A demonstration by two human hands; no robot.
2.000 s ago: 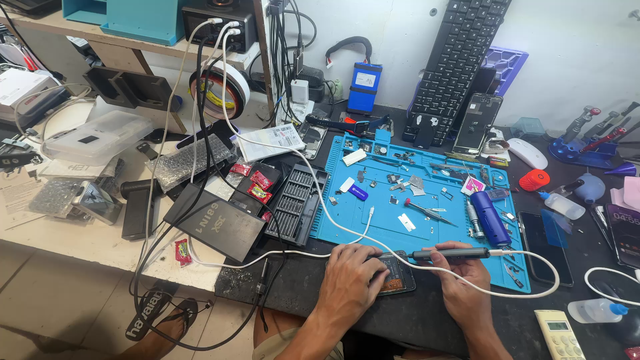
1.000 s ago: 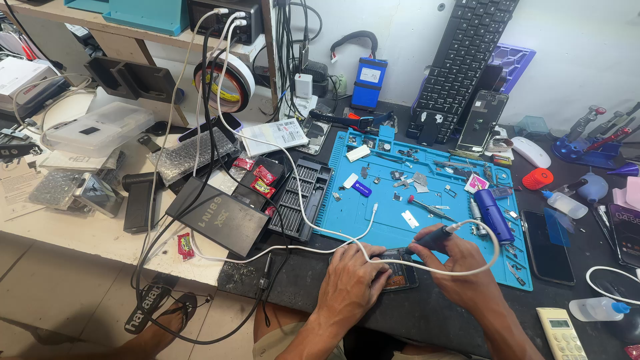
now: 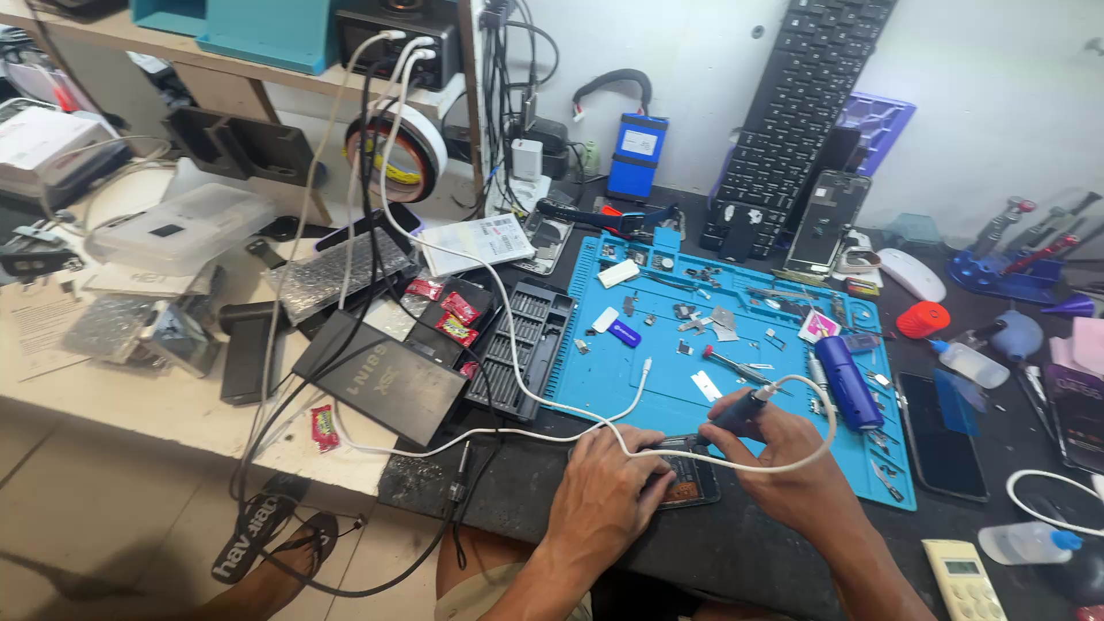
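An opened smartphone (image 3: 695,492) lies on the dark bench top in front of the blue silicone repair mat (image 3: 625,379). My left hand (image 3: 608,487) rests over its left part, fingers bent against it. My right hand (image 3: 772,444) grips a dark pen-shaped electric screwdriver (image 3: 740,414), its lower end at the phone's upper right edge; the tip is hidden. A white cable (image 3: 832,405) runs from the top of this tool and loops over both hands. On the mat lie a red-handled screwdriver (image 3: 733,363), a purple cylinder (image 3: 849,384) and small metal parts.
Left of the mat stands a screwdriver bit case (image 3: 522,345), beside a black box (image 3: 379,377) and small red packets (image 3: 323,429). At right are a dark smartphone (image 3: 940,440), dropper bottles (image 3: 1026,543) and a cream remote control (image 3: 962,582). Cables hang across the left side.
Two seconds ago the tool in my right hand lay nearly level; it is now tipped more upright, its cable end raised. My left hand remains at the phone.
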